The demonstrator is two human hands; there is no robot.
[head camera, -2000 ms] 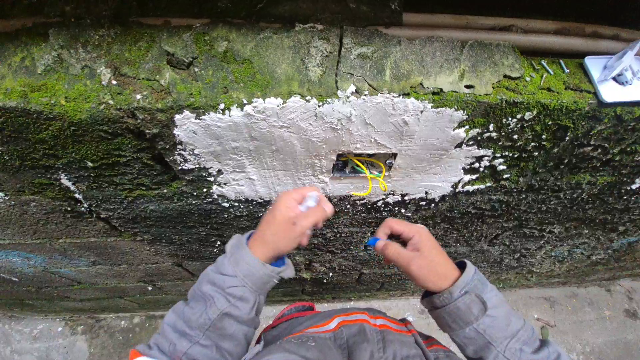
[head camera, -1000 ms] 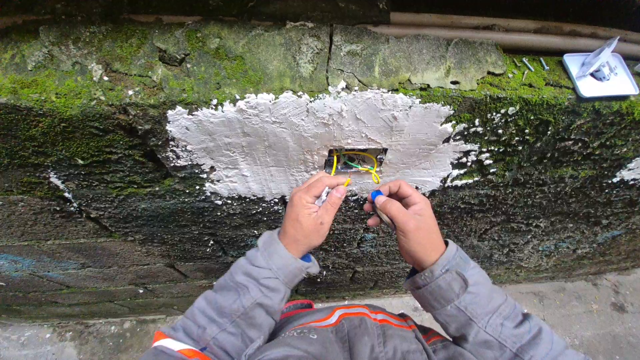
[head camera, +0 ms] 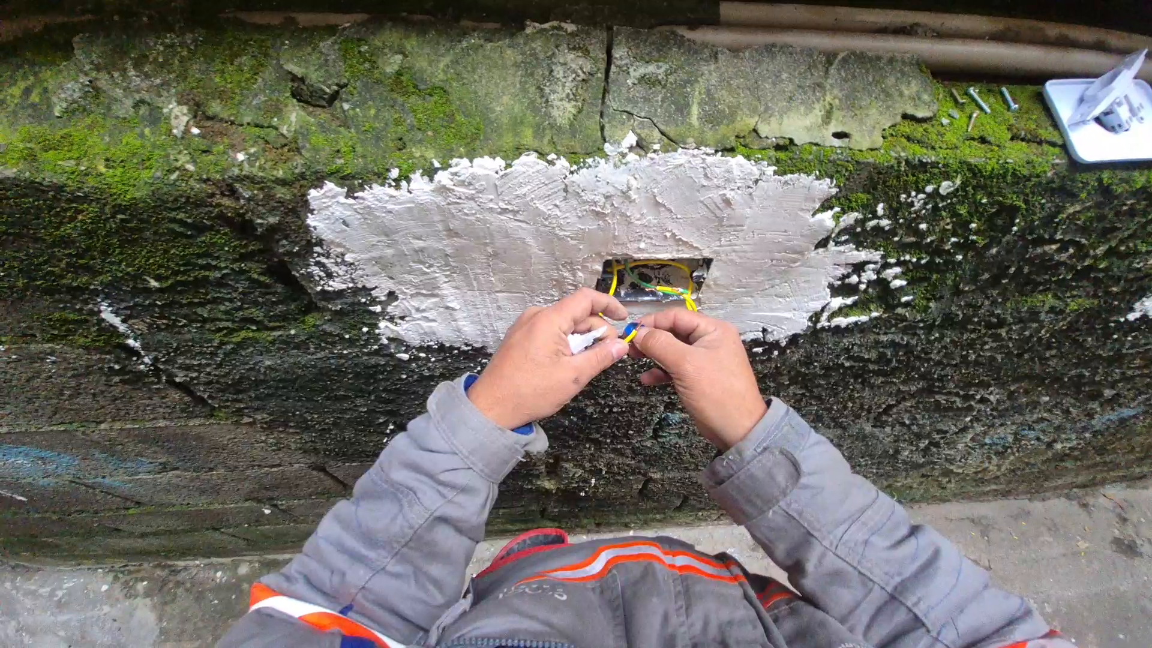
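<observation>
A rectangular electrical box (head camera: 655, 279) is set in the white plaster patch (head camera: 504, 243) on the wall, with yellow and green wires (head camera: 691, 297) inside and looping over its lower edge. Just below it my two hands meet. Thumb and finger of my left hand (head camera: 553, 355) pinch a yellow wire end (head camera: 631, 334), and a small white object (head camera: 587, 340) sits within the same hand. My right hand (head camera: 706, 360) holds a small blue item (head camera: 632, 328), perhaps electrical tape, against the wire. Fingers partly hide both pieces.
On the mossy wall top at right lie several screws (head camera: 979, 100) and a white tray-like plate (head camera: 1098, 148) with a small fitting (head camera: 1119, 115) and a clear packet on it. Pipes (head camera: 900, 40) run behind the wall top. Concrete ground (head camera: 1035, 549) lies below.
My hands were apart below the box; they have come together under it. The left hand has taken hold of a yellow wire end, and the blue item has moved up to it.
</observation>
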